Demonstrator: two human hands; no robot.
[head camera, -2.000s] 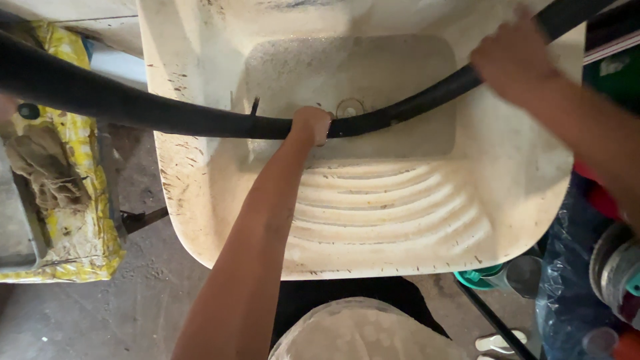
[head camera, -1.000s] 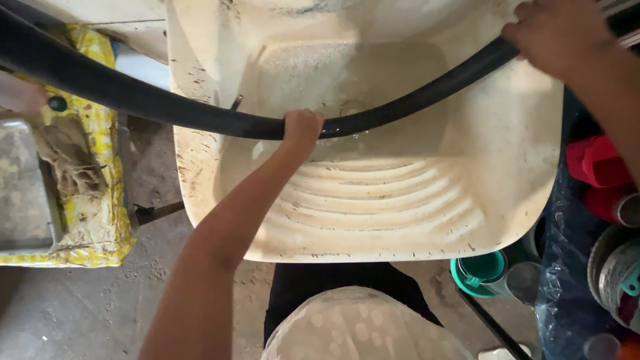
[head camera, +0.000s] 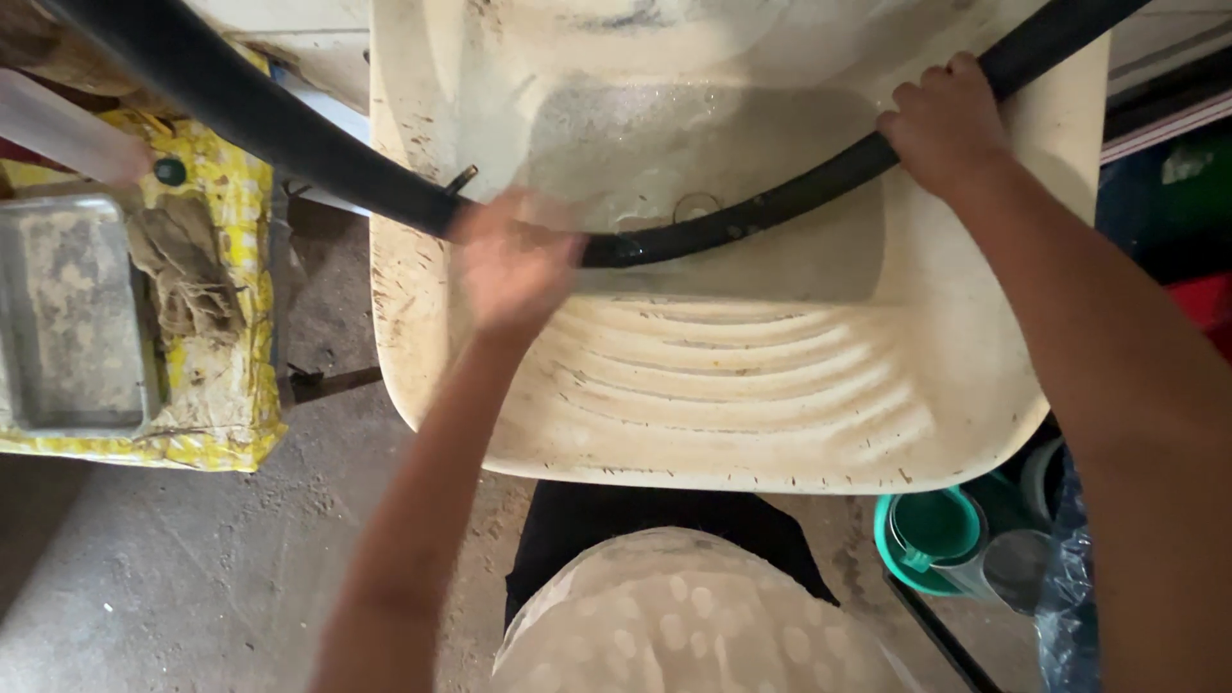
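Observation:
A black inner tube (head camera: 808, 192) with a metal valve stem (head camera: 463, 180) curves across a cream-coloured wash basin (head camera: 674, 452). Its low middle part meets the cloudy water (head camera: 616, 125) in the basin. Blurred by motion, my left hand (head camera: 520, 260) is on the tube just right of the valve stem; its fingers cannot be made out clearly. My right hand (head camera: 948, 125) is closed round the tube near the basin's right side. Both ends of the tube run out of view at the top.
Left of the basin, a metal tray (head camera: 77, 318) and a crumpled brown cloth (head camera: 188, 269) lie on a yellow and white checked cover (head camera: 231, 423). Teal plastic containers (head camera: 934, 529) stand at lower right, beside blue plastic sheeting (head camera: 1068, 577).
The valve stem now lies close to my left hand; earlier it was farther left of it. My right hand has come down from the upper right along with the tube. The view has shifted somewhat.

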